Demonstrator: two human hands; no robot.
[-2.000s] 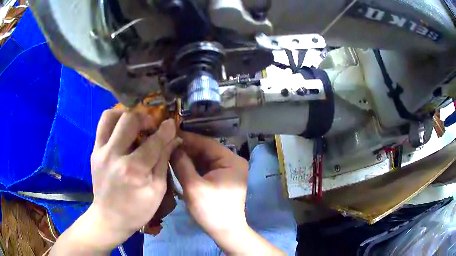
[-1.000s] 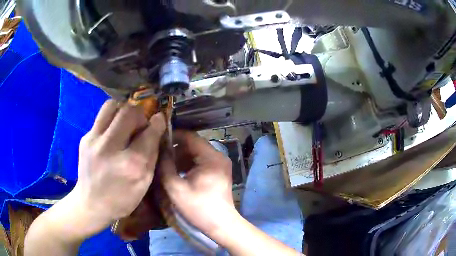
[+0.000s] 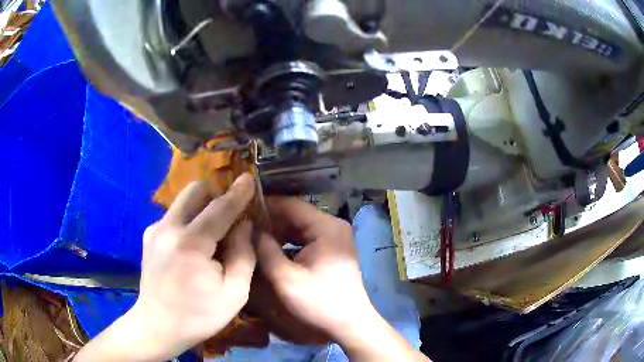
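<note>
The orange-brown workpiece (image 3: 201,171) lies under the machine head at the needle area, and its lower part hangs down below the hands over the lap. My left hand (image 3: 201,261) presses and holds it from the left, fingertips just below the needle area. My right hand (image 3: 311,261) pinches its edge from the right, close to the left hand. A narrow pale trim (image 3: 258,177) runs along the edge, up toward the needle. The ribbed silver tension knob (image 3: 295,126) sits just above the hands. The needle point itself is hidden.
The cylinder arm (image 3: 381,166) with its black band runs to the right. Blue bins (image 3: 42,170) stand on the left, with brown pieces at lower left. A red-handled tool (image 3: 447,247) hangs by the pale table edge (image 3: 416,247). Clear plastic (image 3: 600,325) lies at lower right.
More of the orange-brown piece shows left of the needle area, above my left hand. Both hands sit slightly lower than two seconds ago. The camera view shifted and came back.
</note>
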